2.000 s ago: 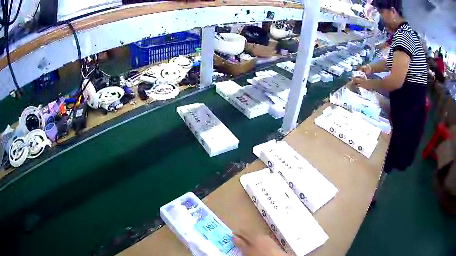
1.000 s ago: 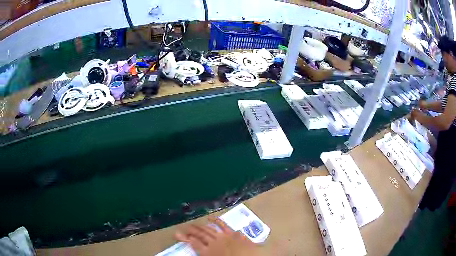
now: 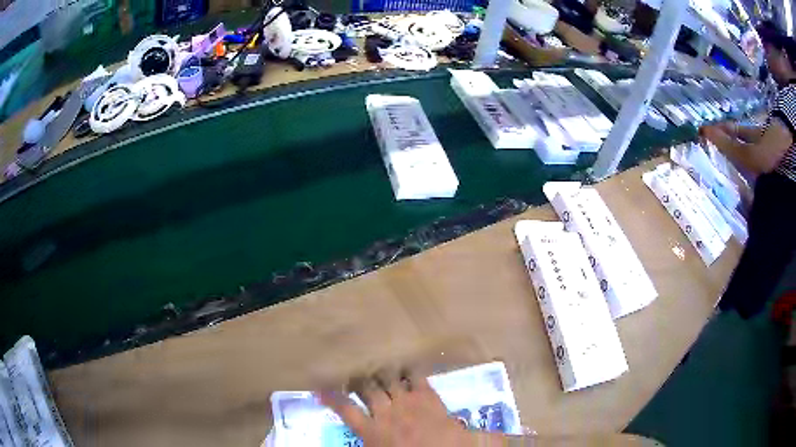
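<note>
An open white box (image 3: 471,384) lies across the brown cardboard at the bottom edge, partly cut off. Light blue print (image 3: 339,435) shows at its left part, and dark print or contents at its right. My right hand (image 3: 406,415) reaches in from the lower right and lies over the middle of the box, hiding it. Its fingers are blurred and look spread, with nothing seen gripped. My left hand is not in view. Two closed white boxes (image 3: 572,306) lie overlapping to the right on the cardboard.
White boxes lie on the green belt (image 3: 218,201), one alone at its middle (image 3: 412,148). A white post (image 3: 641,92) stands beyond the cardboard. Another box (image 3: 30,402) shows at the lower left. A person in a striped top (image 3: 781,144) works at the far right. Loose parts fill the shelf.
The view has swung left and tilted down. The open box now lies more crosswise at the bottom. My right hand has moved from its leaflet area to over its middle.
</note>
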